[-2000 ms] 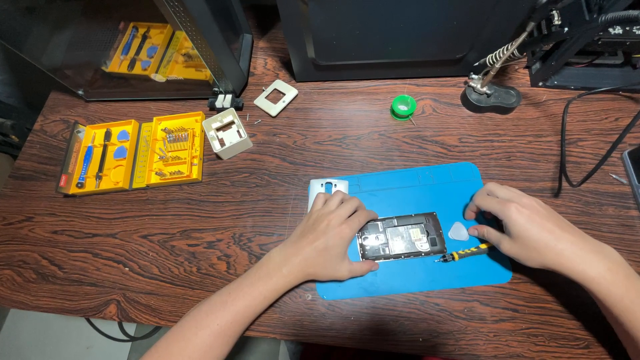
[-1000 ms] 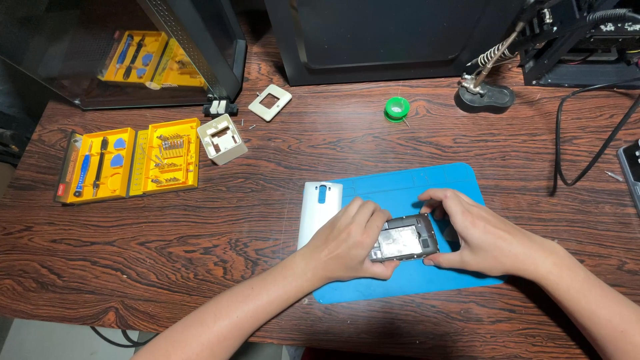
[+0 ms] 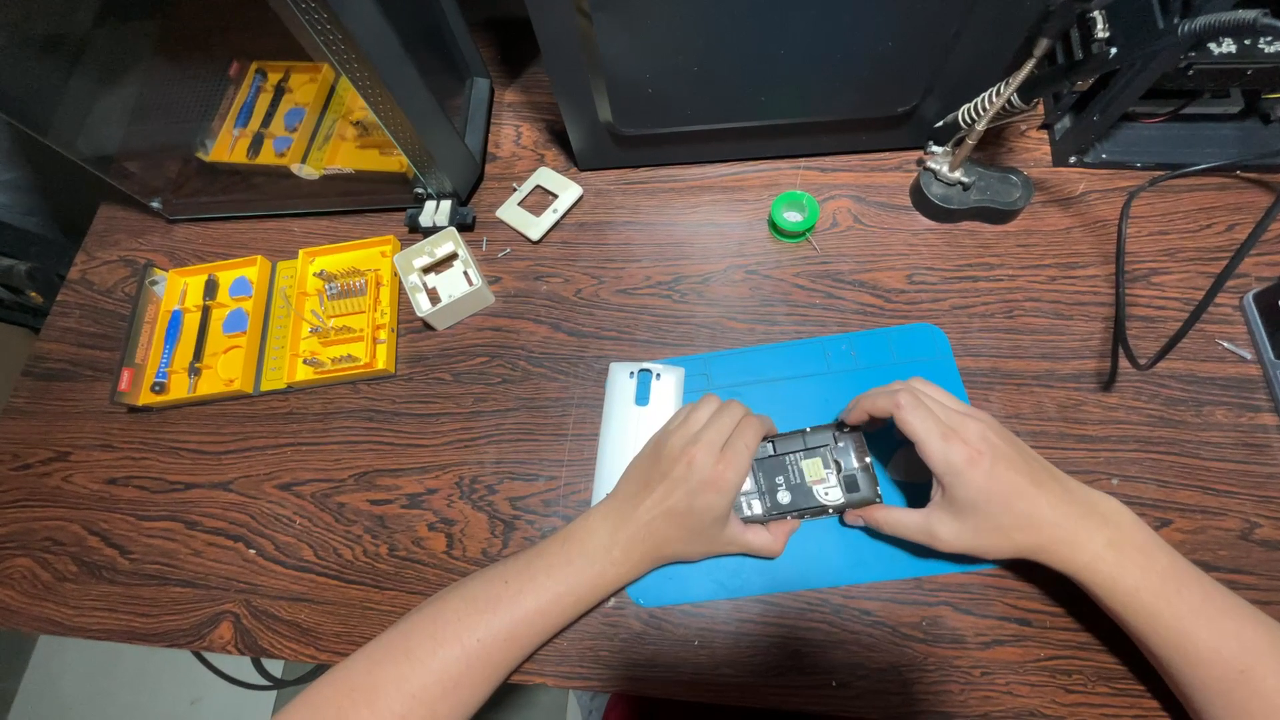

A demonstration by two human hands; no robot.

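Observation:
An LG smartphone with its back off and its battery showing [image 3: 800, 480] is held over a blue work mat [image 3: 760, 580]. My left hand [image 3: 700, 480] grips the phone's left end, thumb on the lower edge and fingers over the top edge. At the right end, my right hand [image 3: 950, 470] pinches the corners between thumb and index finger. The phone's white back cover [image 3: 630, 425] lies at the mat's left edge, partly behind my left hand. The screwdriver and the pale pick seen earlier are not visible now.
An open yellow bit case [image 3: 265, 325] lies at left, beside a cream plastic box [image 3: 445, 280] and its frame [image 3: 540, 204]. A green solder spool [image 3: 794, 216], a black-based metal stand [image 3: 970, 190] and a black cable [image 3: 1120, 290] are farther back. A dark panel [image 3: 750, 75] bounds the rear.
My right hand has moved from beside the pick and screwdriver to the phone's right end and now holds it. My left hand stays on the phone.

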